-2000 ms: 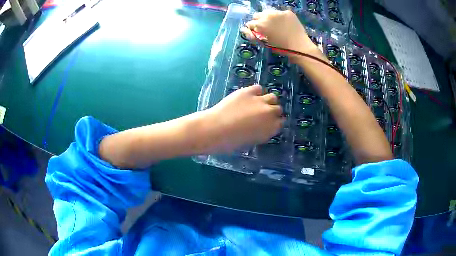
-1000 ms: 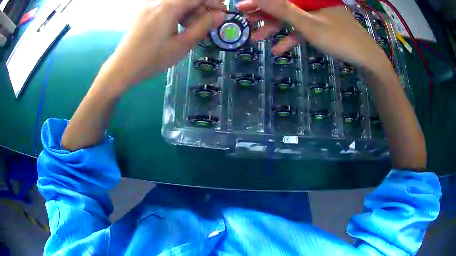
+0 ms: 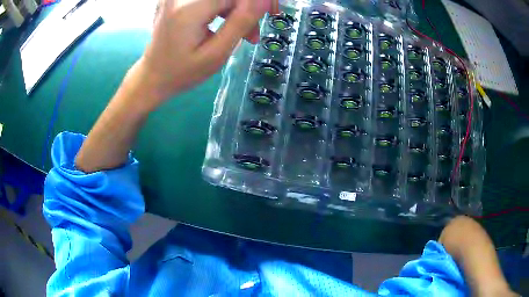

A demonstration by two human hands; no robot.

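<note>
My left hand (image 3: 200, 43) is at the top edge, above the left back corner of the front clear tray (image 3: 223, 178). Its fingers are bent and partly cut off by the picture's edge; whether they hold anything does not show. The tray holds rows of round speaker drivers (image 3: 310, 91) with dark rims and green centres, standing in slots. The second column from the left has an empty slot at its front end. My right forearm (image 3: 473, 252) shows bare at the lower right; the right hand is out of the picture.
Another clear tray (image 3: 371, 16) lies behind. Red leads (image 3: 467, 136) run over the tray's right side, with a yellow clip (image 3: 482, 93) nearby. A printed sheet (image 3: 484, 49) lies at the right back, a white pad (image 3: 55, 49) at the left. The green mat's curved edge faces me.
The driver seen one second ago at my left hand is no longer visible. My right hand has moved from over the tray down to the right, out of view. The view has shifted.
</note>
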